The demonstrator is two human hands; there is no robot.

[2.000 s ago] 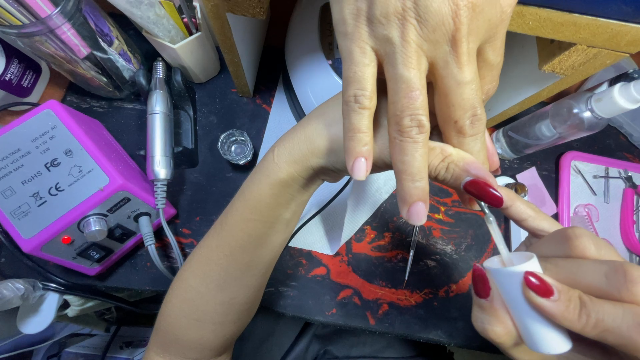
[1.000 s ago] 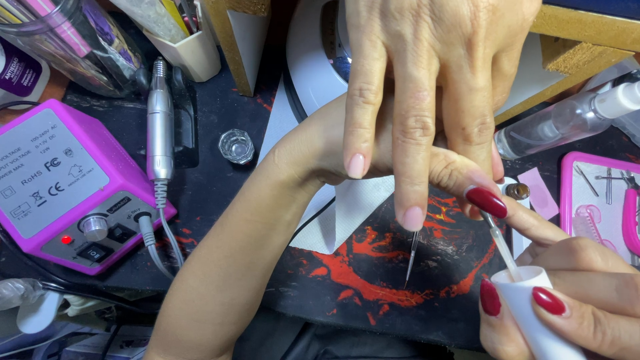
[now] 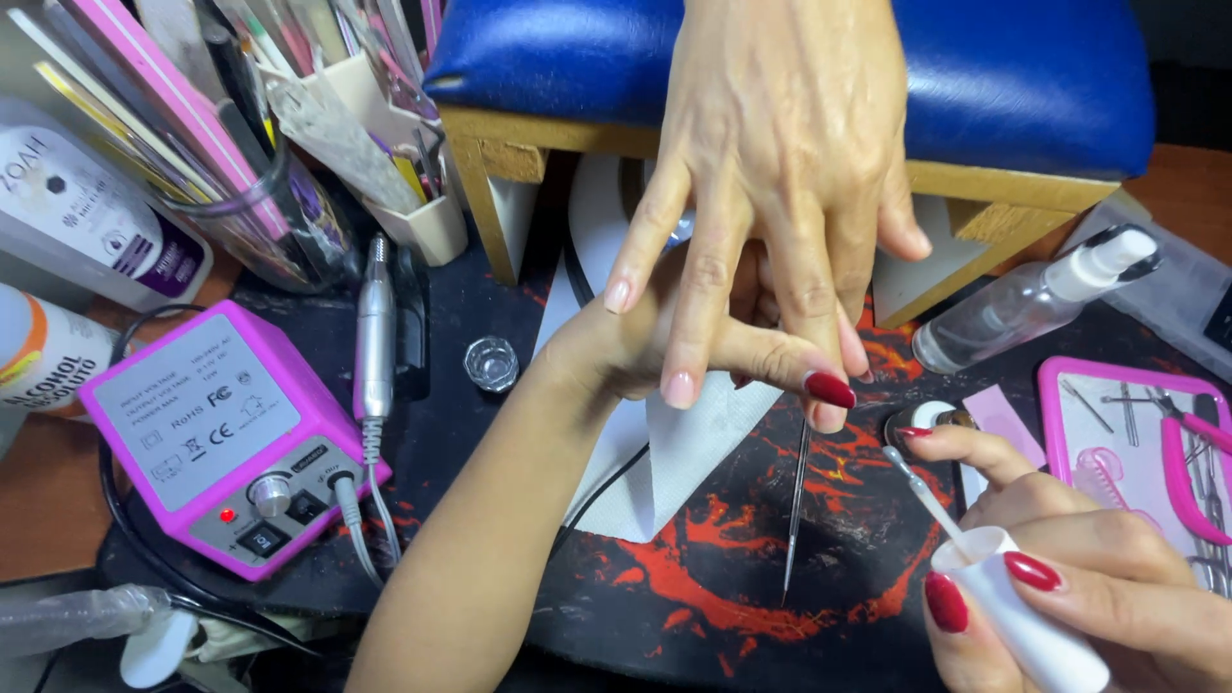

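From the lower left my left hand (image 3: 760, 356) reaches under another person's hand (image 3: 789, 154), which hangs palm down from the top. My red-nailed thumb lies across one of that person's fingers near its tip, and my other fingers are mostly hidden behind. At the lower right, my right hand (image 3: 1088, 539) grips the white cap of a nail brush (image 3: 1035, 616). Its bristle tip (image 3: 897, 460) carries clear or pale liquid and points up left, apart from the held finger. A thin metal tool (image 3: 796, 510) lies on the dark red-patterned mat between the hands.
A pink nail drill control box (image 3: 226, 423), its handpiece (image 3: 373, 332) and a small glass dish (image 3: 491, 364) are at left. Tool cups and bottles stand behind. A blue cushioned armrest (image 3: 1011, 77) spans the back. Right are a spray bottle (image 3: 1011, 308) and a pink-edged tool case (image 3: 1054, 404).
The view has shifted, showing more of the blue armrest. My right hand's brush tip, earlier close beside the held fingers, is now farther from them. The other person's fingers are more spread.
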